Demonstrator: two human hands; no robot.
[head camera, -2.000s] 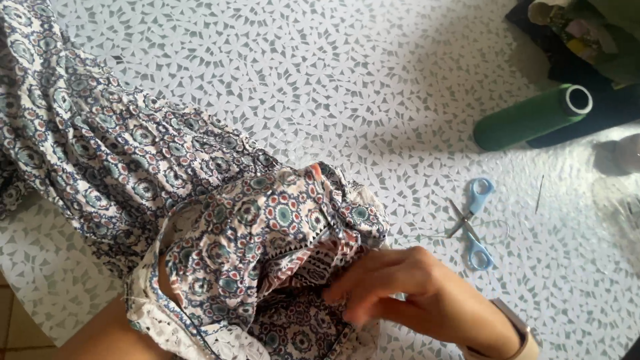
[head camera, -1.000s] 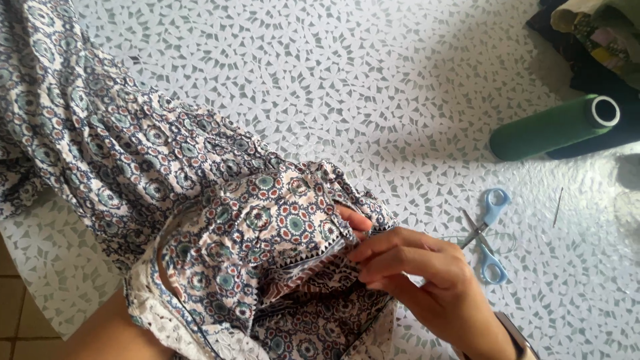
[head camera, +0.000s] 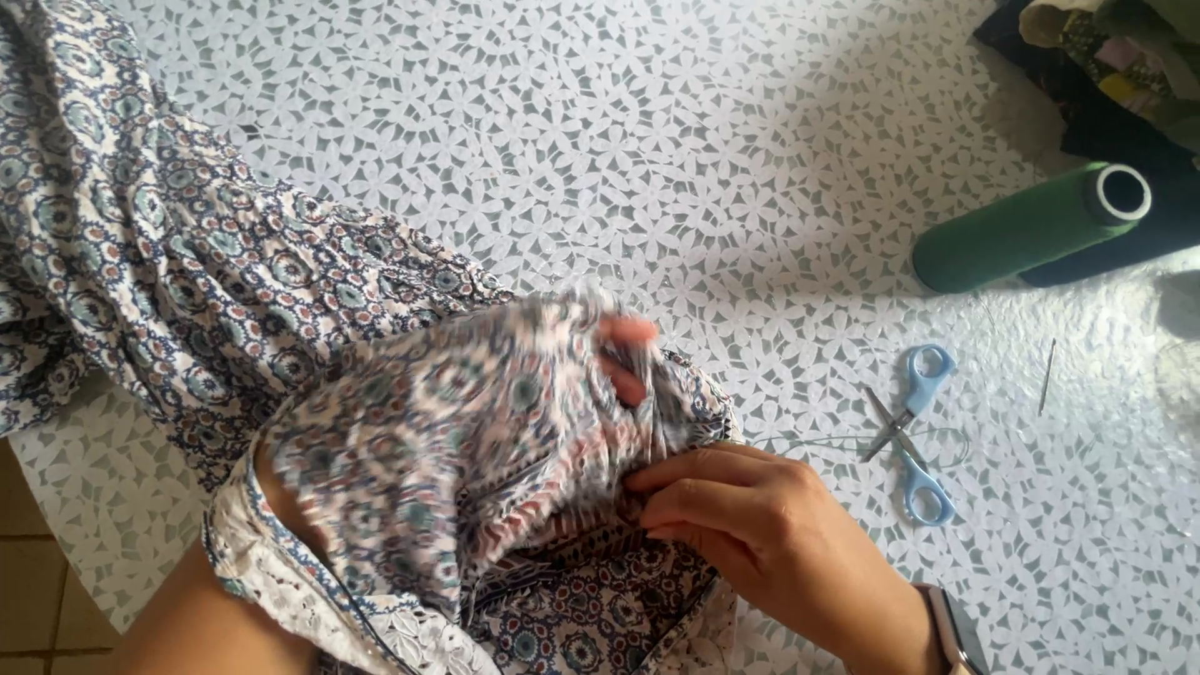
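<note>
A patterned fabric garment (head camera: 375, 403) with a white lace edge lies bunched across the lower left. My left arm runs inside it, and fingertips of my left hand (head camera: 626, 361) show through an opening in the cloth; the rest of that hand is hidden. At the right side of the bunched cloth, my right hand (head camera: 750, 511) pinches a fold between thumb and fingers. To the right of that hand lie open scissors with light blue handles (head camera: 928, 375), a loose green thread (head camera: 956, 450) and a needle (head camera: 1047, 377).
A green thread cone (head camera: 1022, 230) lies on its side at the upper right. Behind it is a pile of dark and coloured cloth (head camera: 1116, 56). Beneath everything is a white floral table cover (head camera: 562, 141), its edge at the lower left above a tiled floor.
My left fingertips, hidden two seconds ago, now stick out through the opening in the cloth. The cloth around them has lifted and shifted.
</note>
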